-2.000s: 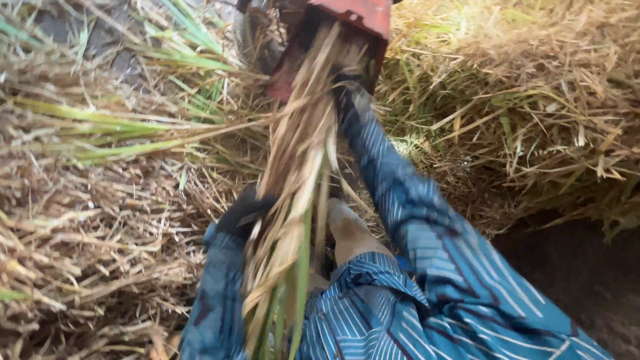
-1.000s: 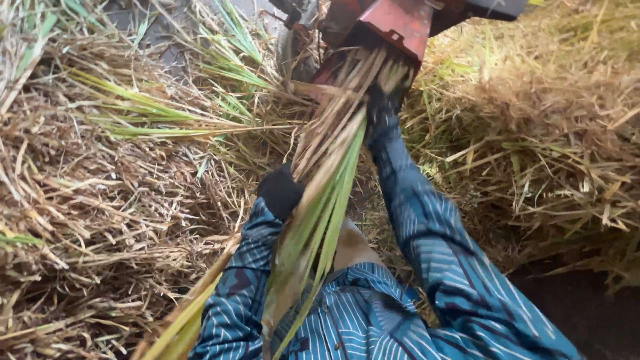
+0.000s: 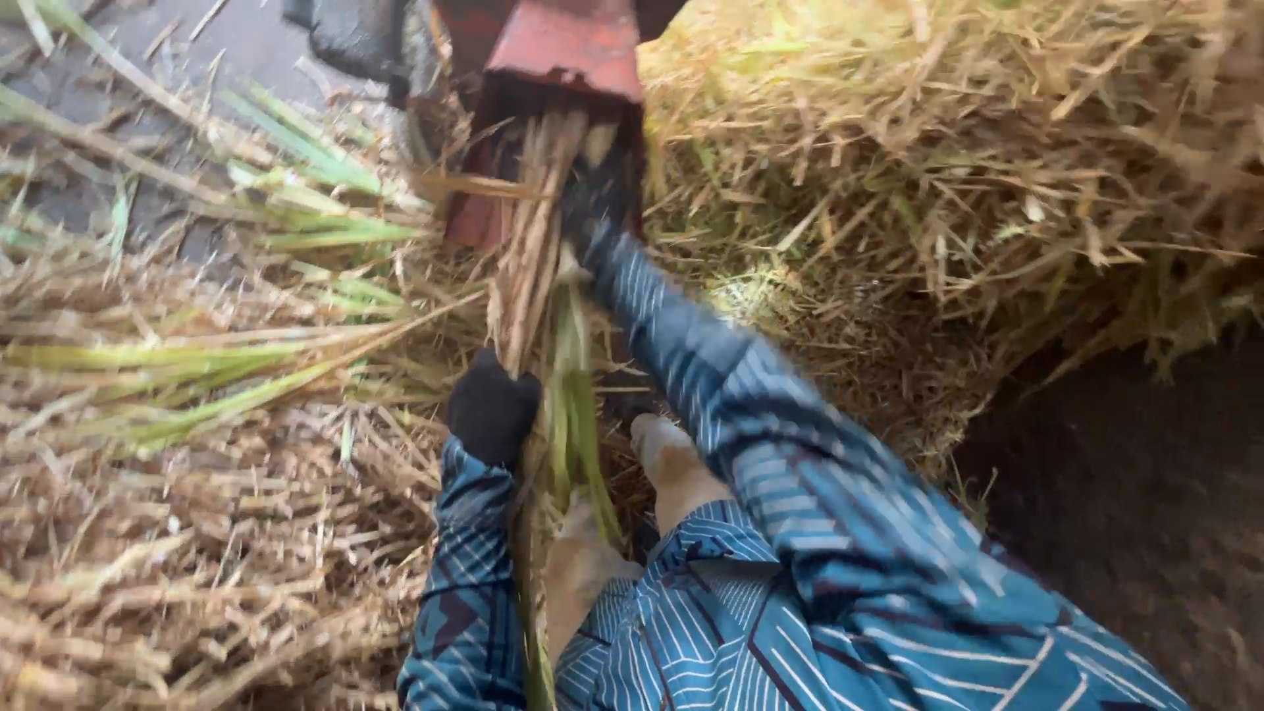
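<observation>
A bundle of long dry leaves and stalks (image 3: 528, 257) runs from my lap up into the open mouth of a red metal chute (image 3: 573, 49) on a machine. My left hand (image 3: 494, 410), in a black glove, is closed on the left side of the bundle below the chute. In the chute's mouth, at the right of the stalks, is my right hand (image 3: 595, 193), also dark-gloved; it is blurred and in shadow, and its fingers cannot be made out. Green leaves (image 3: 573, 395) hang below it between my forearms.
Chopped dry plant matter (image 3: 197, 573) covers the ground at the left, with loose green leaves (image 3: 217, 380) on it. A large heap of chopped straw-like matter (image 3: 938, 148) rises at the right. Dark machine parts (image 3: 355, 39) stand left of the chute. My bare legs (image 3: 676, 469) are below the chute.
The long green leaves that lay broad over my lap one second ago now show as a narrower strand. My left hand stays at the bundle, and my right hand remains by the chute's mouth.
</observation>
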